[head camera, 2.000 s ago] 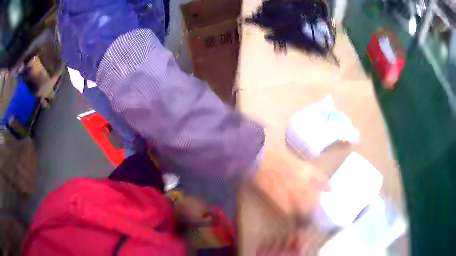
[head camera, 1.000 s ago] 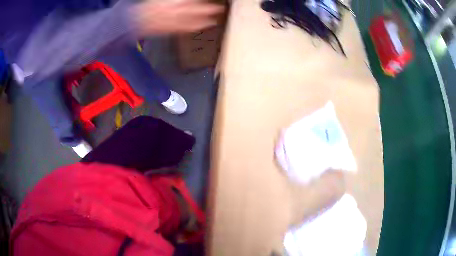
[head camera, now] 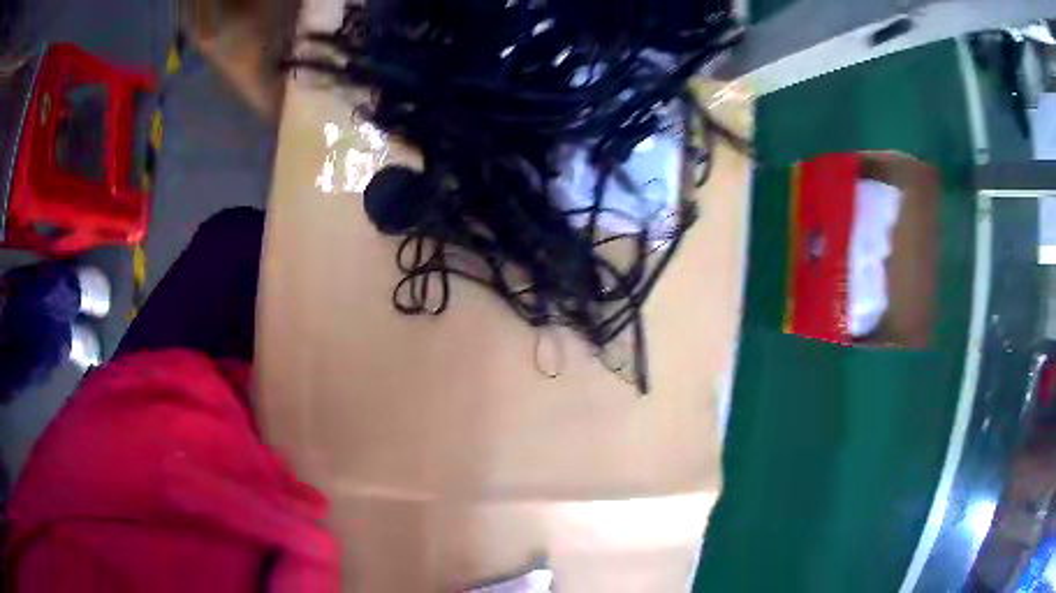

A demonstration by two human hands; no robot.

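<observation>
A large tangled heap of black cords [head camera: 510,151] lies on the cardboard-covered table [head camera: 463,429], with thin loops hanging toward the middle. A round black piece [head camera: 397,199] lies at its left edge. A pale bag [head camera: 631,180] shows among the cords. An open red retail box [head camera: 825,249] lies on the green surface to the right, with a white item [head camera: 871,255] inside. Neither of my hands is in view.
A red plastic stool [head camera: 87,151] stands on the grey floor at the upper left, beside yellow-black tape. A red garment [head camera: 168,475] and dark cloth fill the lower left. A pale edge of something [head camera: 515,581] shows at the bottom.
The view has shifted toward the cord heap and the red box, which now look larger. The white stacks and the other person's arm have left the picture.
</observation>
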